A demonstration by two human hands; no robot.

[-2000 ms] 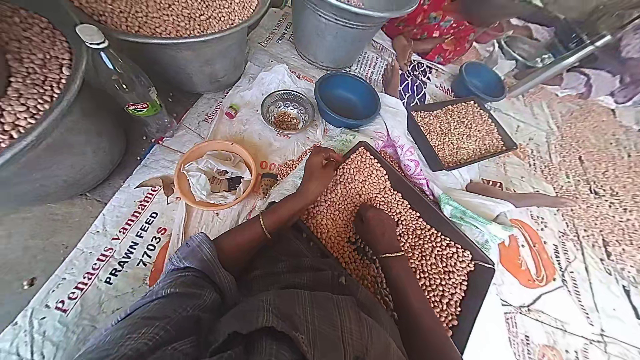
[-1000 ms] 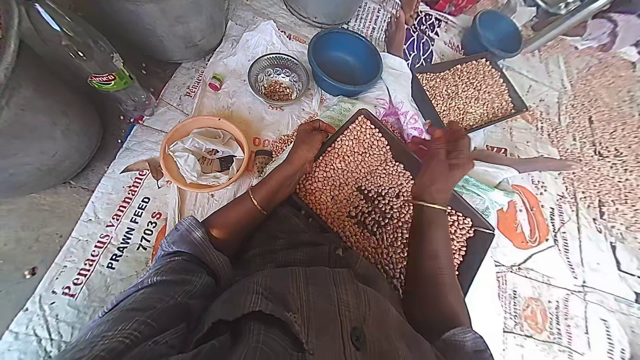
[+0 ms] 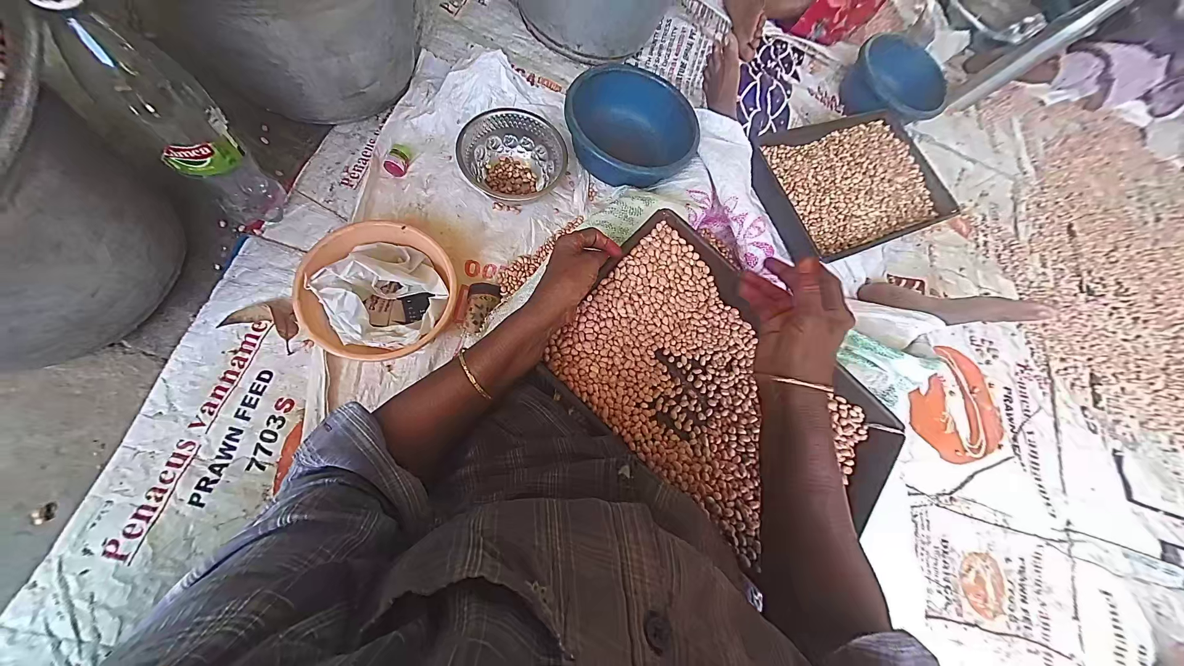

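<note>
A dark rectangular tray (image 3: 874, 453) lies slanted by my lap, spread with small pinkish-brown nuts or seeds (image 3: 638, 342). Near its middle, a patch of the dark bottom shows through. My left hand (image 3: 575, 273) grips the tray's upper left edge, fingertips at the rim. My right hand (image 3: 800, 310) is over the tray's right side, palm turned partly up, fingers apart and slightly blurred; I see nothing held in it. A thin bangle circles each wrist.
Beyond the tray stand a blue plastic bowl (image 3: 632, 125), a perforated metal bowl (image 3: 511, 154) and a second filled tray (image 3: 846, 185). An orange basin (image 3: 375, 289) with a plastic bag sits at left, near a bottle (image 3: 157, 111) and large metal tubs (image 3: 83, 222). Another person's foot (image 3: 721, 74) is beyond.
My right hand was down in the nuts two seconds ago; it has since lifted to the tray's right side. My left hand has stayed at the tray's edge. The view has shifted somewhat.
</note>
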